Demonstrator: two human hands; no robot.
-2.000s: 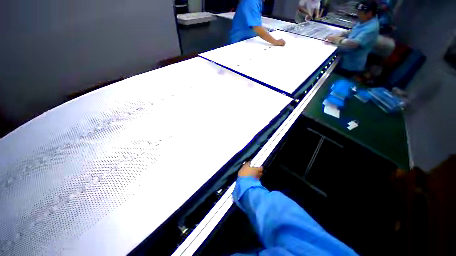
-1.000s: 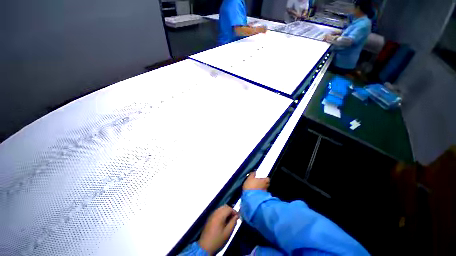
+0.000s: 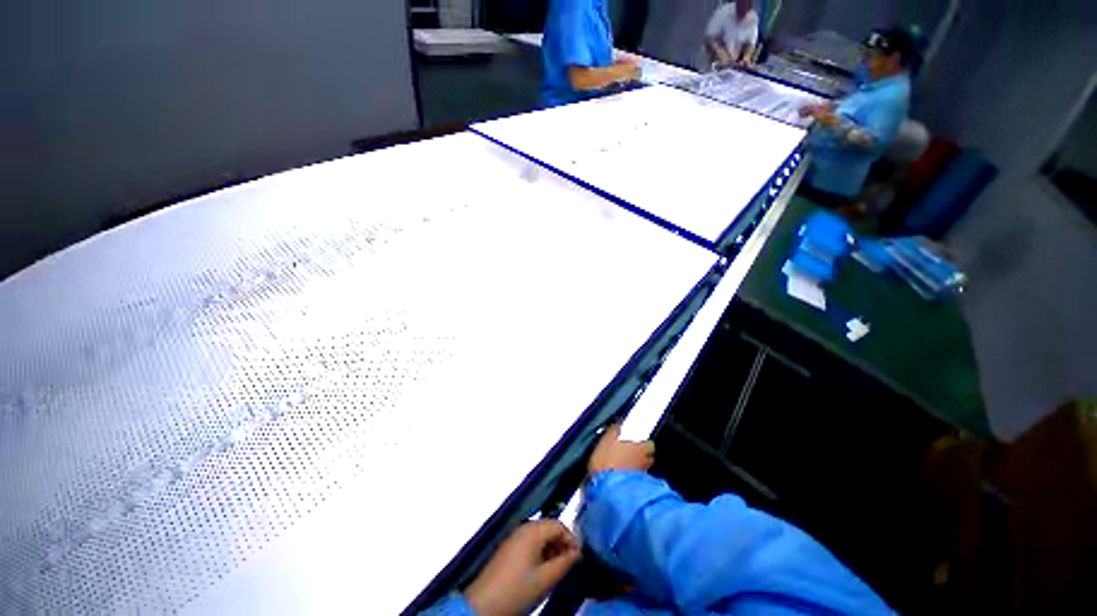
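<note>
A large bright white panel (image 3: 481, 325) with a fine dot pattern lies in front of me, and a second white panel (image 3: 662, 157) lies beyond a dark gap. A silver conveyor side rail (image 3: 692, 343) runs along the right edge of both. My right hand (image 3: 622, 452) rests on the rail with its fingers curled over it. My left hand (image 3: 527, 566) is at the bottom, beside the near end of the rail, with curled fingers. Whether it touches the rail cannot be told.
A green-topped bench (image 3: 926, 361) on the right holds blue packets (image 3: 822, 247) and small white pieces. A person in blue (image 3: 860, 120) stands at the far right side, another (image 3: 577, 54) at the far left. A third person is at the back.
My left hand has come into view at the bottom since the earliest frame. My right hand stays on the rail. The far left person's arm has drawn back from the second panel.
</note>
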